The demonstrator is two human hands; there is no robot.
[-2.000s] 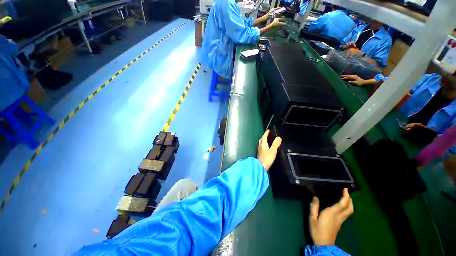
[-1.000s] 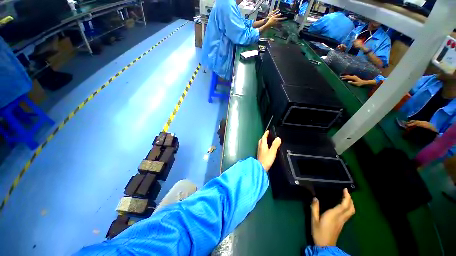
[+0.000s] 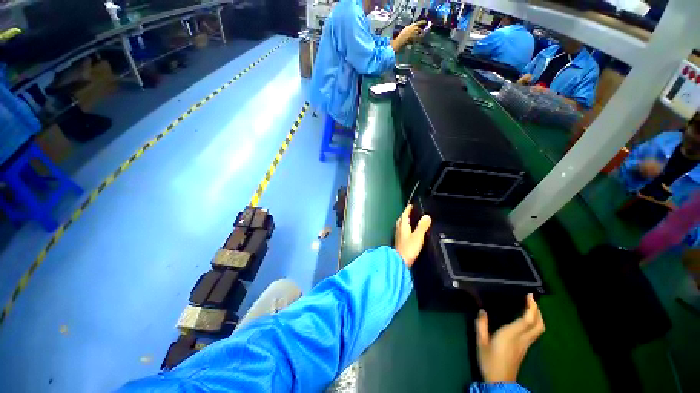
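A stack of black rectangular frames (image 3: 491, 262) lies on the green bench in front of me, its end frame with a window opening facing me. My left hand (image 3: 412, 236) holds the stack's left side, thumb towards me. My right hand (image 3: 510, 336) is at the near lower edge, with thumb and fingers apart against the dark end; the exact contact is hard to see. A longer black stack (image 3: 460, 123) sits directly behind, with a similar open rectangular end. A thin edge of a piece stands just above my left fingers.
Dark blocks (image 3: 222, 285) line the blue floor at left. A white post (image 3: 606, 123) rises right of the stacks. A dark shape (image 3: 618, 299) lies on the right. People in blue smocks work at the far bench end and across it. A blue stool (image 3: 336, 138) stands beside the bench.
My hands and the near stack have barely moved; the view has shifted slightly. The person across the bench at right has drawn a hand back from the bench.
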